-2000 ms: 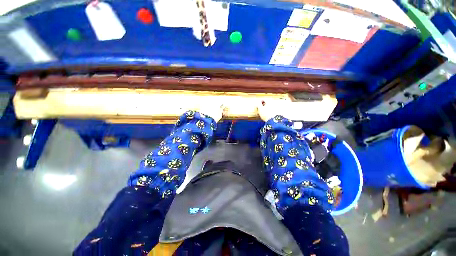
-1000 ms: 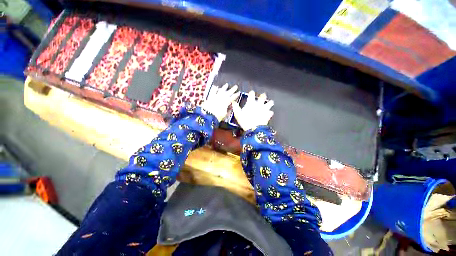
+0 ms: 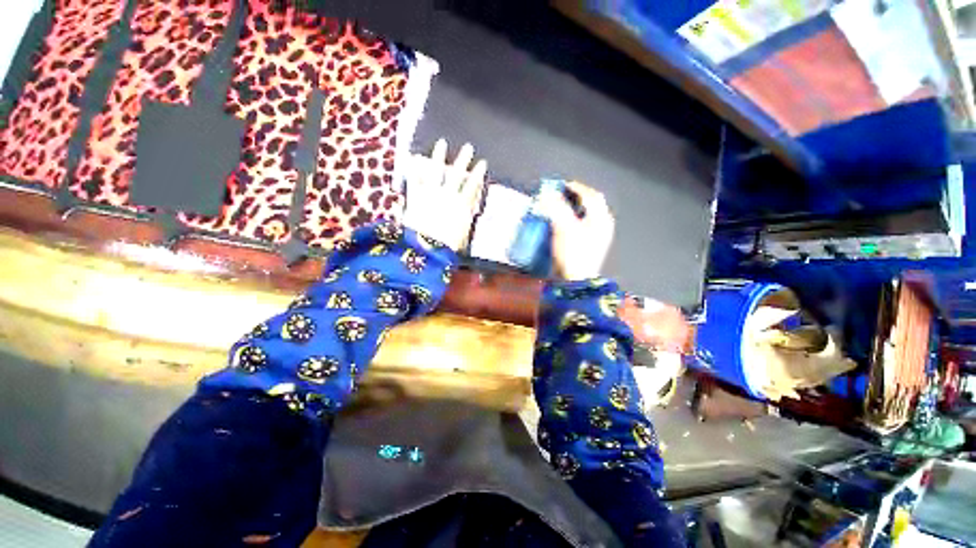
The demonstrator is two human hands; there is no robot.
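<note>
My left hand (image 3: 441,198) lies flat with its fingers spread at the left edge of the black sheet material (image 3: 631,150), holding nothing. My right hand (image 3: 580,230) grips a blurred blue cutting die (image 3: 532,238) by its right side, over the sheet. A plain white rectangle (image 3: 500,222) shows between my left hand and the die. Leopard-print material (image 3: 359,139) in red-pink strips lies to the left, with a dark grey patch (image 3: 187,155) over it.
The wooden front rail (image 3: 161,310) and the worn red-brown board edge (image 3: 492,298) run between me and the sheet. The blue press head (image 3: 685,80) is at the upper right. A blue bin (image 3: 738,332) with tan waste stands at the right.
The view has moved closer and turned toward the right. My hands, close together over the die before, are now apart. My right hand has taken the die rightward, exposing the white rectangle.
</note>
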